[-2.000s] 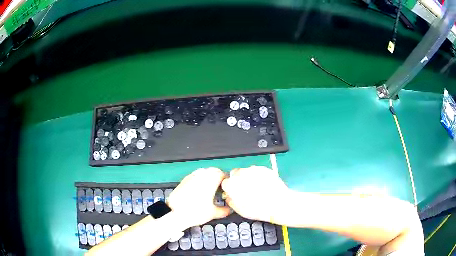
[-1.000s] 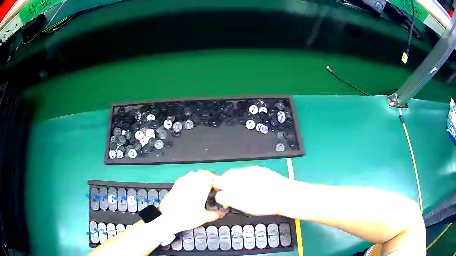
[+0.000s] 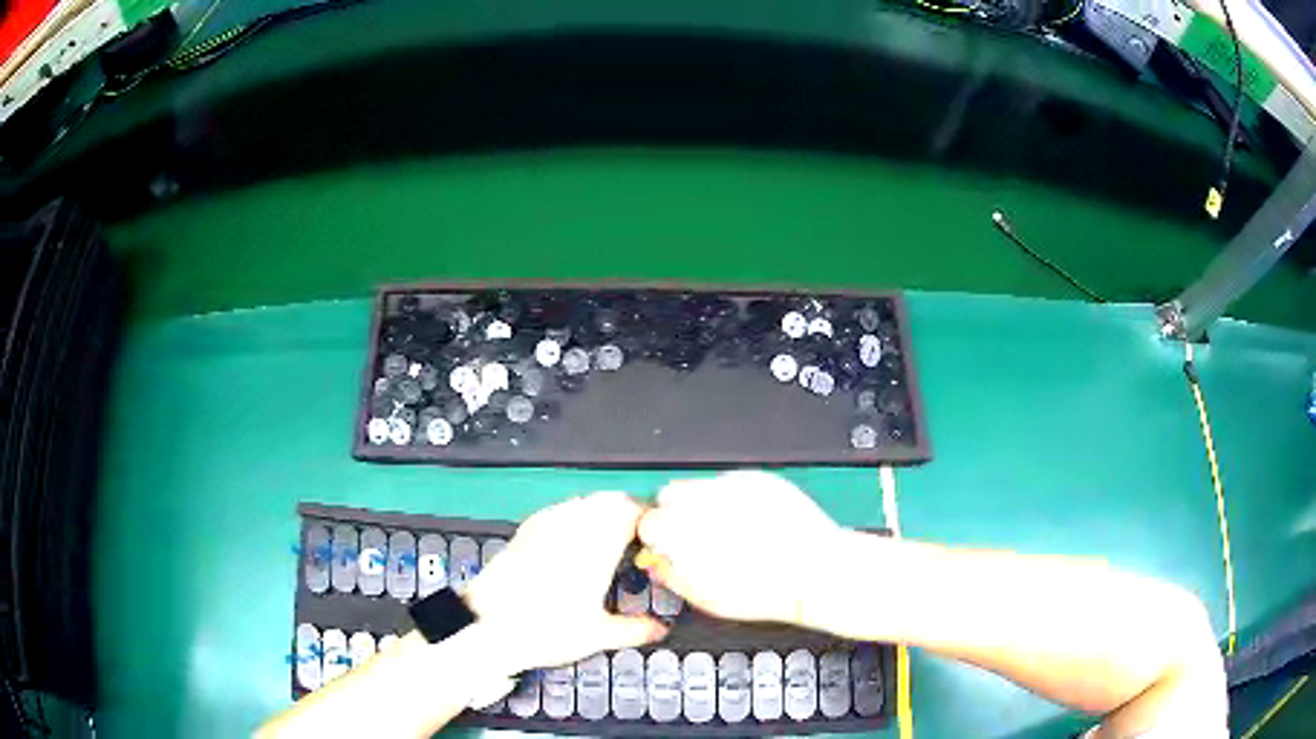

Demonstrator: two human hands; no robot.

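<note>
A slotted tray point(image 3: 577, 627) nearest me holds two rows of grey oblong parts point(image 3: 699, 686), some with blue marks at the left. A flat black tray point(image 3: 650, 459) beyond it holds scattered dark and whitish discs point(image 3: 611, 358). My left hand point(image 3: 566, 575), with a dark watch on the wrist, and my right hand point(image 3: 736, 552) meet above the slotted tray. Their fingertips are pinched together around a small dark piece point(image 3: 632, 575), partly hidden by the fingers. I cannot tell exactly what it is or which hand bears it.
A tall pile of black trays point(image 3: 51, 462) stands at the left edge. A metal post point(image 3: 1253, 267) rises at the right. A loose cable point(image 3: 1051, 260) lies behind the mat's far edge, and another hangs at upper right. Yellow tape point(image 3: 1212, 491) runs along the right.
Both trays and the post appear shifted to the right in the view, and the stacked trays show more at the left. My hands stay together over the slotted tray around the small dark piece.
</note>
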